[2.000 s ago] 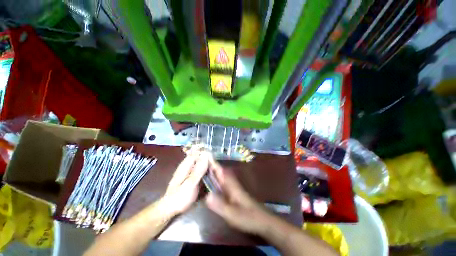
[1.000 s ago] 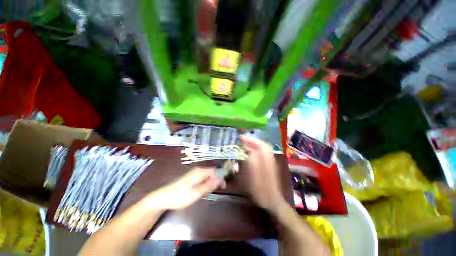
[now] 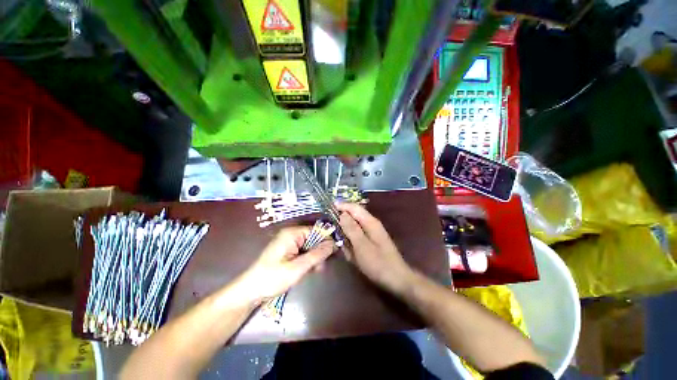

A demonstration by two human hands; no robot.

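Note:
My left hand (image 3: 291, 261) is closed around a small bundle of grey cables (image 3: 319, 234); their lower ends show below the hand. My right hand (image 3: 369, 243) holds a narrow silver bar (image 3: 318, 191) that slants up and left toward the press, its lower end beside the bundle. More cables with gold tips (image 3: 278, 210) lie crosswise at the steel plate's front edge, with several leads standing up behind them under the green block. A large fanned cable pile (image 3: 137, 274) lies at the left of the brown board (image 3: 223, 215).
The green press (image 3: 297, 130) stands over the steel plate (image 3: 215, 182). An open cardboard box (image 3: 48, 245) is left. At right are a red controller (image 3: 475, 96), a phone (image 3: 476, 172), a red tray (image 3: 512, 256), a clear plastic bag (image 3: 549, 197) and a white bin (image 3: 568, 297).
The view has shifted closer to the press. My hands have come together; the silver bar now shows raised in my right hand, and a cable bundle shows in my left hand.

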